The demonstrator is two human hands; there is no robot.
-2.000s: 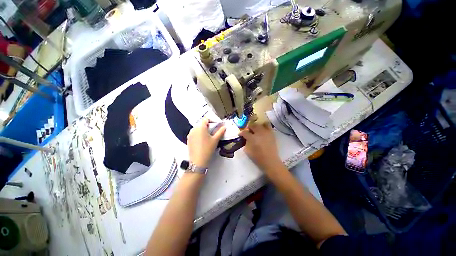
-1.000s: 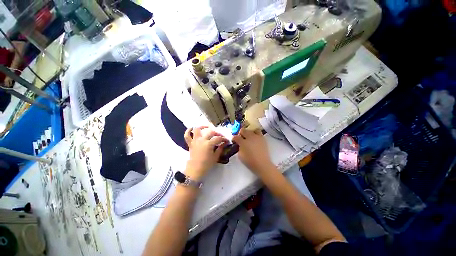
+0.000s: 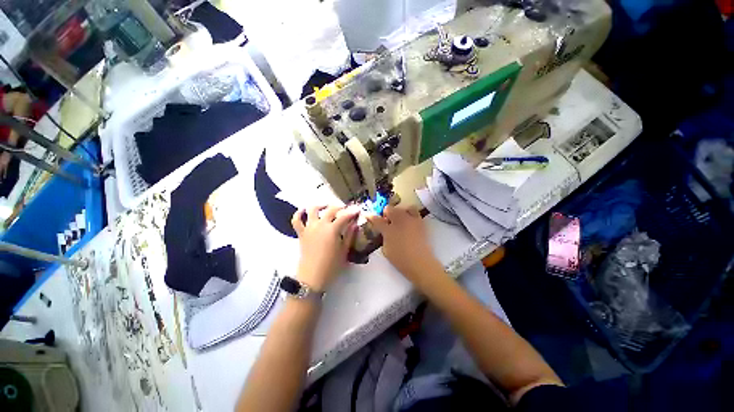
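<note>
My left hand (image 3: 323,241) lies on the work just left of the needle, fingers on a black curved piece (image 3: 270,197) whose crescent shows beyond the fingertips. My right hand (image 3: 404,235) has its fingertips together beside the bright blue foot part (image 3: 379,203), on dark material at the needle. The fingers hide most of the work, and any light grey piece under them is hard to tell. The cream sewing machine (image 3: 370,121) with its green panel stands over the hands. Fanned light grey pieces (image 3: 475,197) lie right of the needle.
A black pile (image 3: 187,233) and a light grey stack (image 3: 233,312) lie at left. A white basket (image 3: 125,161) holds black pieces behind. A pen (image 3: 515,163) lies at right. A phone (image 3: 563,244) and a dark blue crate (image 3: 644,354) are beyond the right edge. Pieces hang below the table.
The black crescent beyond my left hand has shifted and now shows a notched edge. My left fingers have moved closer to the needle. The view has shifted, so the machine sits further left in the picture.
</note>
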